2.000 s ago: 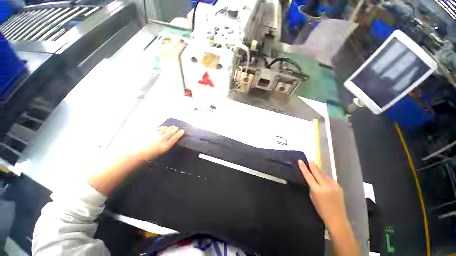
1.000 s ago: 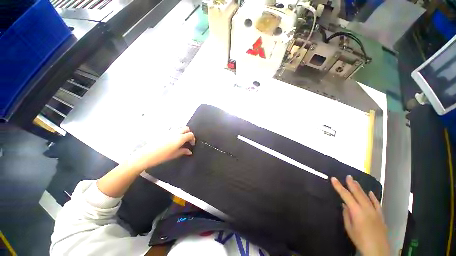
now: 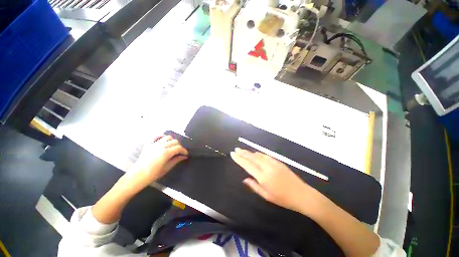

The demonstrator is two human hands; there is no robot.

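A black panel point(image 3: 347, 183) with rounded corners lies on the white board point(image 3: 297, 110). A straight white strip point(image 3: 284, 159) shows within it. Nearer my body, more dark fabric point(image 3: 211, 185) overlaps it, with a short broken light line near my fingertips. My left hand point(image 3: 163, 156) has its fingers curled on the left corner of the nearer fabric and pinches its edge. My right hand point(image 3: 266, 175) lies flat on the fabric just right of the light line, fingers pointing left, gripping nothing.
The cream sewing head point(image 3: 261, 42) with a red logo stands behind the board, with a metal clamp block point(image 3: 327, 60) and hoses at its right. A control screen point(image 3: 443, 75) is at the right edge. A blue bin point(image 3: 32, 55) is at upper left. Yellow tape point(image 3: 371, 143) marks the board's right end.
My right hand has moved left from the panel's right end to its middle. My left hand has moved slightly left and nearer me. The nearer fabric's left corner now shows apart from the panel behind.
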